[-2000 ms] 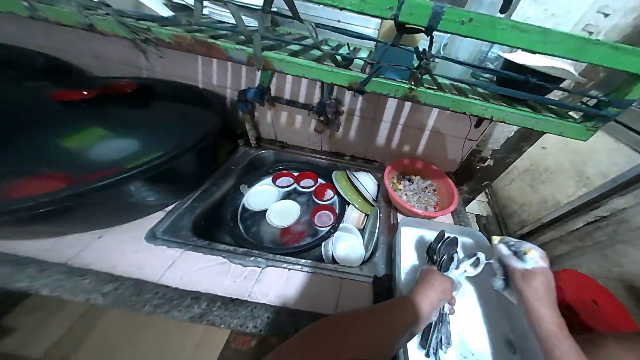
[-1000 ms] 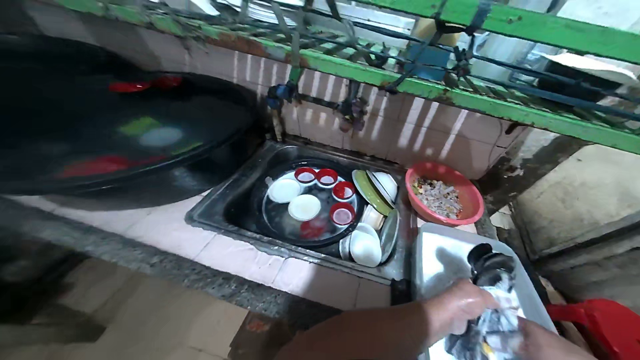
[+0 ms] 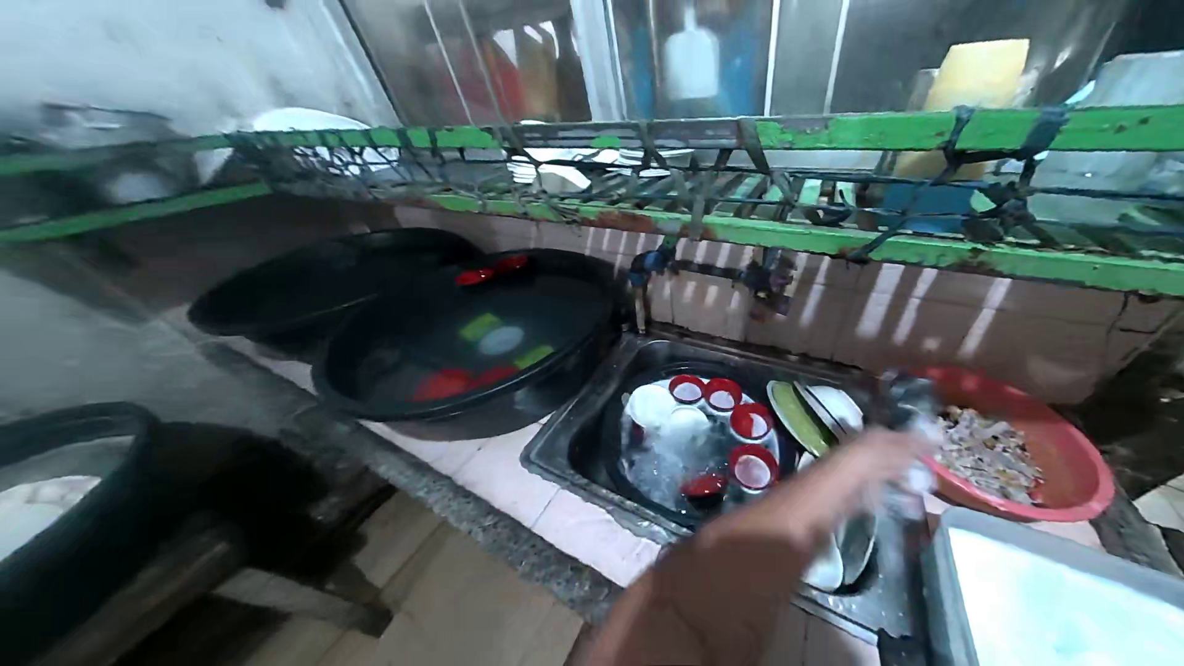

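Observation:
My left hand [image 3: 883,462] is blurred, held over the right rim of the metal sink [image 3: 592,495], and closed around a blurred bundle of metal cutlery [image 3: 911,407]. In the sink a round dark tray or basin holds red-and-white cups [image 3: 753,467], white round dishes [image 3: 650,405] and foamy water. Plates, one of them green [image 3: 797,418], lean at the sink's right side, partly behind my forearm. A red plastic basin [image 3: 1068,458] with food scraps [image 3: 990,458] stands just right of the hand. My right hand is out of view.
A grey tray [image 3: 1064,578] is at the lower right. Large black tubs [image 3: 462,407] stand left of the sink, one holding water and red items. Taps [image 3: 657,264] are on the tiled wall under a green rack [image 3: 832,242] with dishes. Another dark tub [image 3: 79,518] is at the lower left.
My left hand and the cutlery have moved from over the grey tray to between the sink and the red basin. My right hand has gone out of view. The view has swung left.

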